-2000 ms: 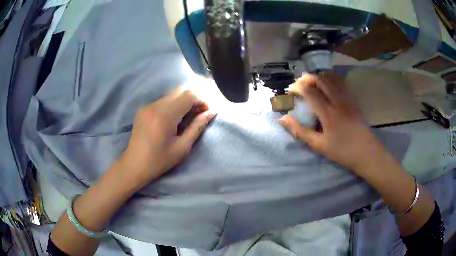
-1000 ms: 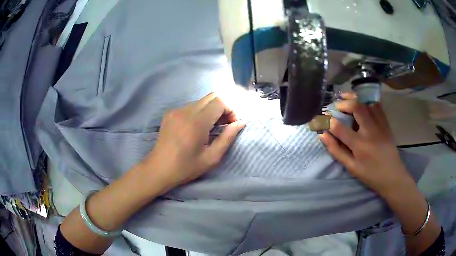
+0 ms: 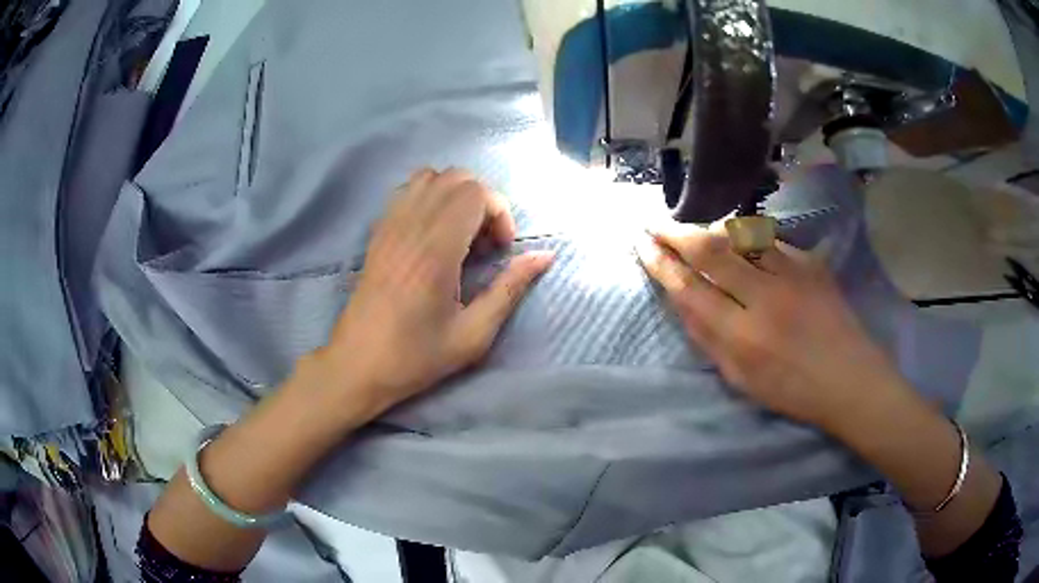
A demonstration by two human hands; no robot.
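Observation:
A large blue-grey trouser panel (image 3: 376, 91) lies under both hands and under the sewing machine head (image 3: 638, 68). A welt pocket opening (image 3: 250, 125) shows on its upper left part. My left hand (image 3: 427, 290) pinches a fold of the panel left of the glare, thumb and fingertips nearly together. My right hand (image 3: 763, 308) lies on the panel right of the glare, fingers close together and pointing left, beside the brass-coloured knob (image 3: 750, 236). The needle and presser foot are hidden by glare and the dark machine part (image 3: 729, 114).
Stacked grey panels (image 3: 40, 228) hang at the left edge. Dark snips (image 3: 1023, 281) lie at the right edge. Pale cloth (image 3: 706, 541) is over the lap. Coloured strips (image 3: 80, 461) show at the lower left.
My right hand has moved left from behind the brass-coloured knob onto the panel beside the glare. My left hand still pinches the cloth. The machine shows further right than in the oldest frame.

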